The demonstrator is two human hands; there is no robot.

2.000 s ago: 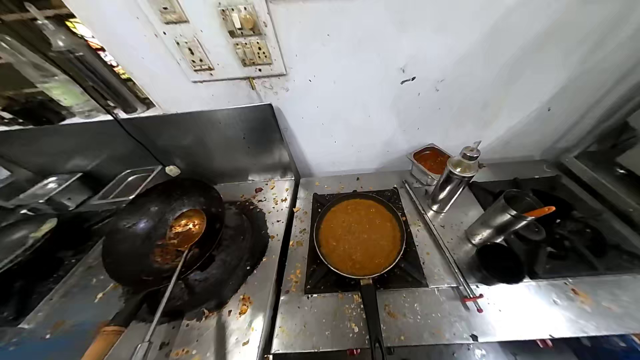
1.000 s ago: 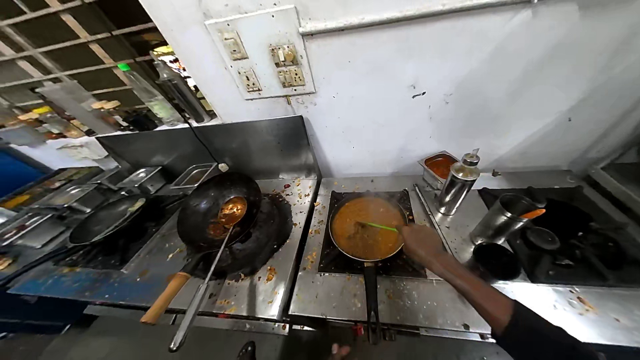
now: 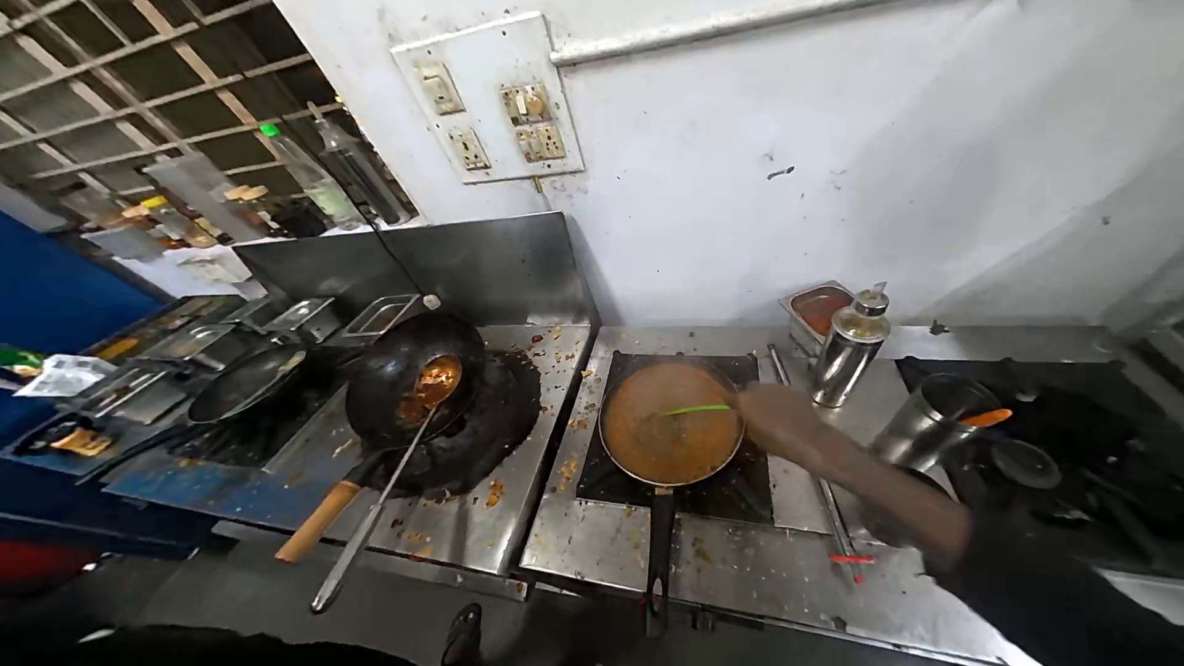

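Observation:
My right hand (image 3: 772,418) is closed on a green-ended utensil (image 3: 698,409), whose far end lies in the orange-brown sauce (image 3: 671,444). The sauce fills a black frying pan (image 3: 661,483) on a gas burner, its handle pointing toward me. My left hand is not in view. Left of the frying pan, a black wok (image 3: 375,388) with a wooden handle rests tilted on the stove. A long metal ladle (image 3: 375,518) lies in the wok, its bowl holding reddish sauce. Steam blurs the surface of the sauce in the pan.
Behind the right forearm stand a steel oil dispenser (image 3: 849,347), a steel container (image 3: 930,421) with an orange-handled utensil, and a metal tray of red sauce (image 3: 814,310). Metal tongs (image 3: 837,527) lie beside the burner. Another pan (image 3: 248,384) and several metal trays are at left.
Two seconds ago no hand was in view; my right hand has come in from the right with the green-ended utensil, which is now in the pan. The view has shifted left.

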